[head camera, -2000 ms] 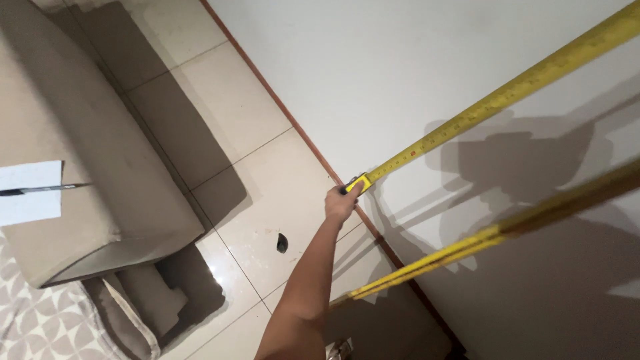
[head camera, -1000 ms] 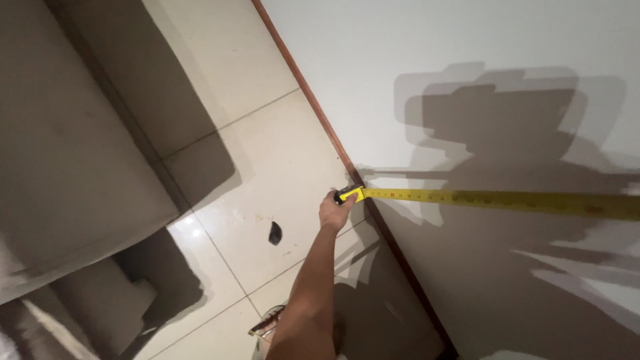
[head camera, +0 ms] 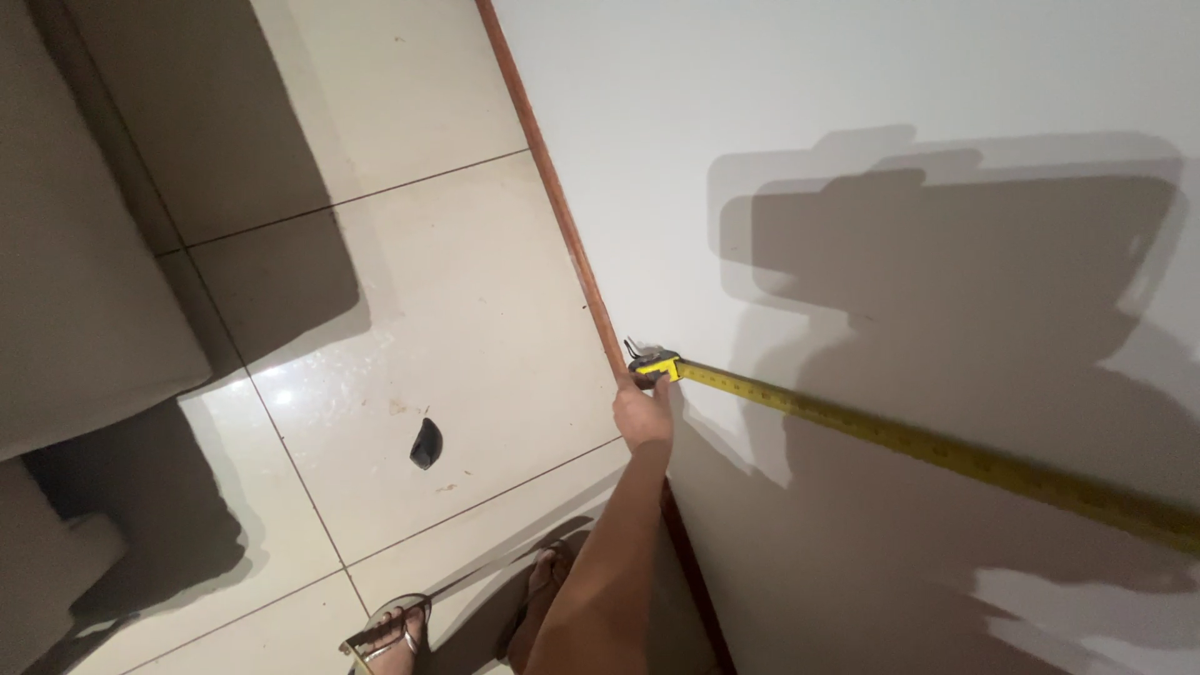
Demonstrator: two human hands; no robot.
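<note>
My left hand [head camera: 643, 417] is closed around the case of a yellow and black tape measure [head camera: 656, 368], with the thumb along its side. The hand and case are at the foot of the white wall, beside the reddish-brown skirting strip [head camera: 553, 183]. From the case a yellow tape blade [head camera: 900, 439] extends across the view in front of the wall and leaves at the right edge. A dark wrist loop [head camera: 632, 349] shows by the case. Where the blade ends is hidden outside the view. My right hand is not in view.
A small dark curved piece [head camera: 427, 444] lies on the pale floor tiles. On the left stands a beige upholstered piece of furniture [head camera: 84, 234]. Two sandalled feet [head camera: 398, 633] are at the bottom, with a thin yellowish strip by one. Shadows fall across the wall [head camera: 937, 75].
The blade, which ran up to the right, now slopes down to the right. A second yellow length seen two seconds ago at lower right is gone from there. The view has shifted closer.
</note>
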